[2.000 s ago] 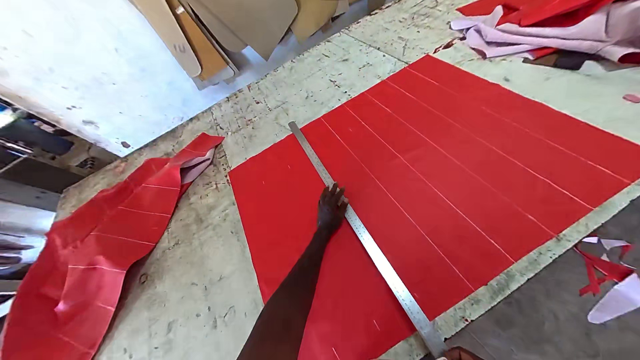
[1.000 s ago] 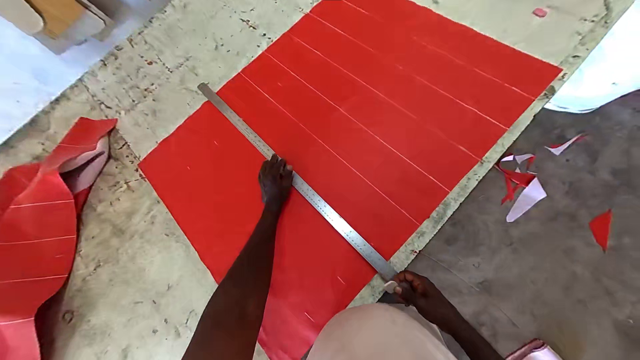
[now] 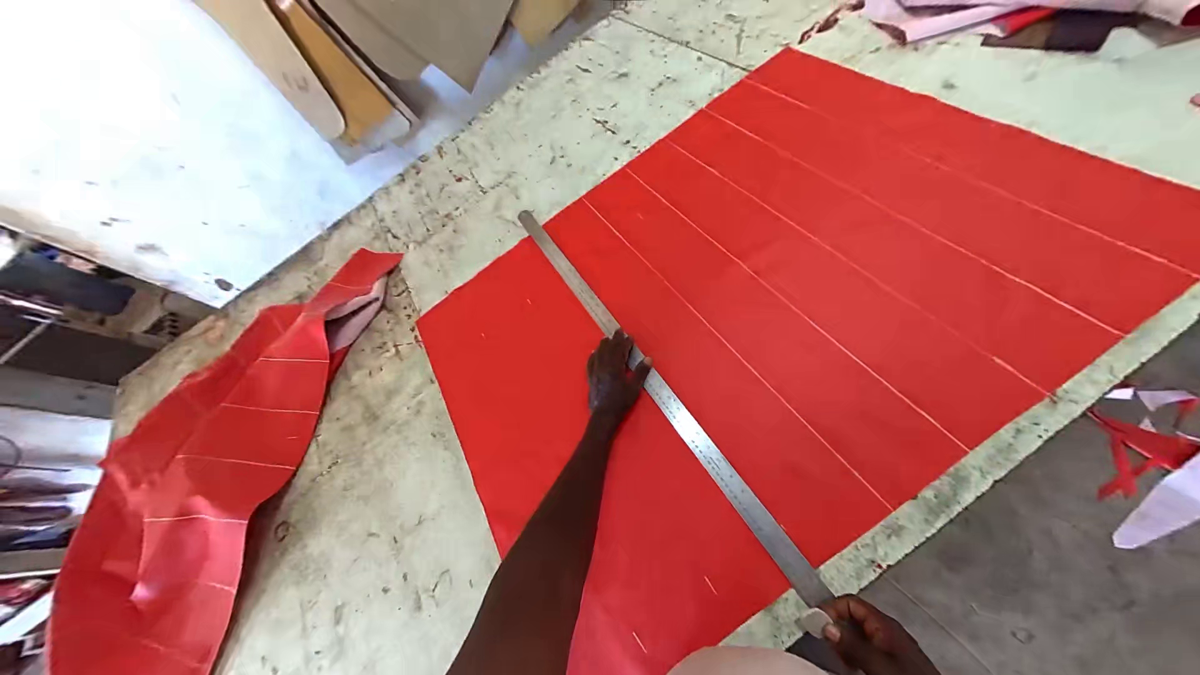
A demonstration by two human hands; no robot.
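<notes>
A long steel ruler [image 3: 698,437] lies slantwise across a large sheet of red material [image 3: 844,309] ruled with several pale, roughly parallel lines. My left hand [image 3: 616,377] presses on the ruler near its middle, fingers and thumb over the metal. At the ruler's near end, by the table edge, my right hand [image 3: 872,633] pinches a small pale piece [image 3: 814,621], perhaps chalk. Its fingertips are close beside the ruler; whether they touch it is unclear. Short pale marks show on the red sheet left of the ruler.
The worn table [image 3: 375,553] bears another lined red piece [image 3: 197,469], curled, at left. Folded pink and dark material [image 3: 1059,23] lies at top right. Flat pattern-like pieces [image 3: 403,37] stand by the wall. Red and white scraps [image 3: 1148,450] are on the floor beyond the right table edge.
The view has shifted between frames. My left hand stays on the ruler, and my right hand stays at its near end.
</notes>
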